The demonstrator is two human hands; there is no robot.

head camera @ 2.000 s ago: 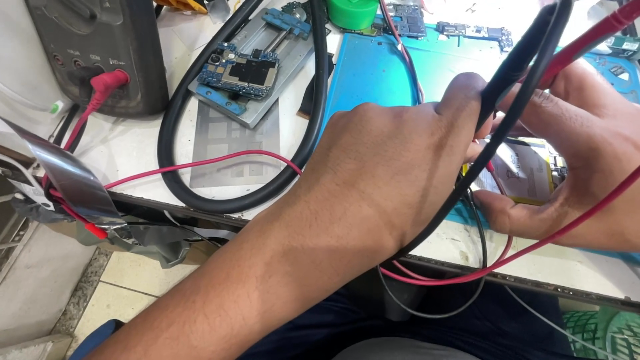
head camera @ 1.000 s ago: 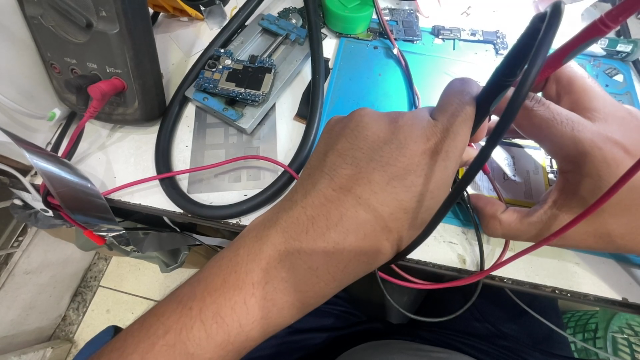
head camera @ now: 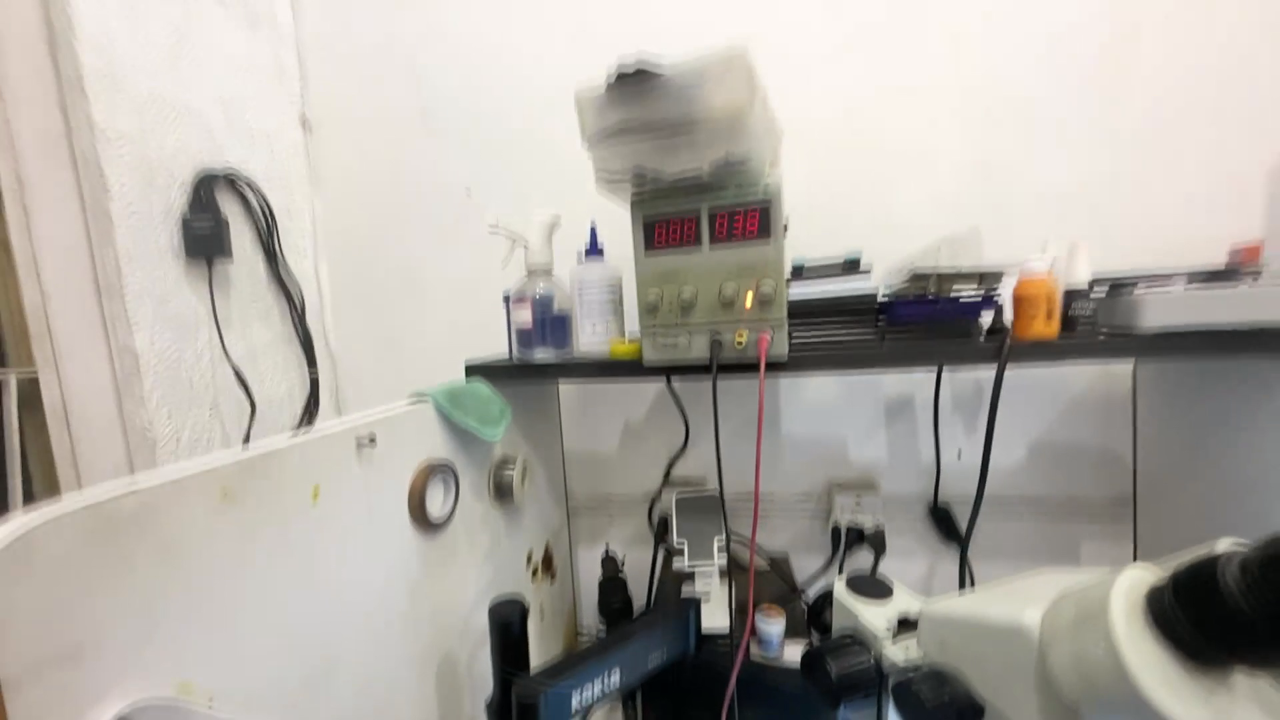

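Neither my left hand nor my right hand shows in the head view. A bench power supply (head camera: 708, 275) with two lit red displays stands on a black shelf (head camera: 590, 370). A black lead (head camera: 719, 450) and a red lead (head camera: 757, 450) hang from its front down toward the bench. At lower right is a white microscope (head camera: 1010, 630) with a black eyepiece (head camera: 1220, 600). The picture is blurred.
A spray bottle (head camera: 541, 310), a white squeeze bottle (head camera: 598, 300) and an orange bottle (head camera: 1037, 302) stand on the shelf. Tape (head camera: 434, 495) hangs on the white side panel (head camera: 250, 580). A dark blue arm (head camera: 615, 665) crosses below. Sockets (head camera: 856, 507) hold plugs.
The view has swung up from the bench to the shelf and wall. Both hands, the circuit boards and the blue mat seen earlier are out of view.
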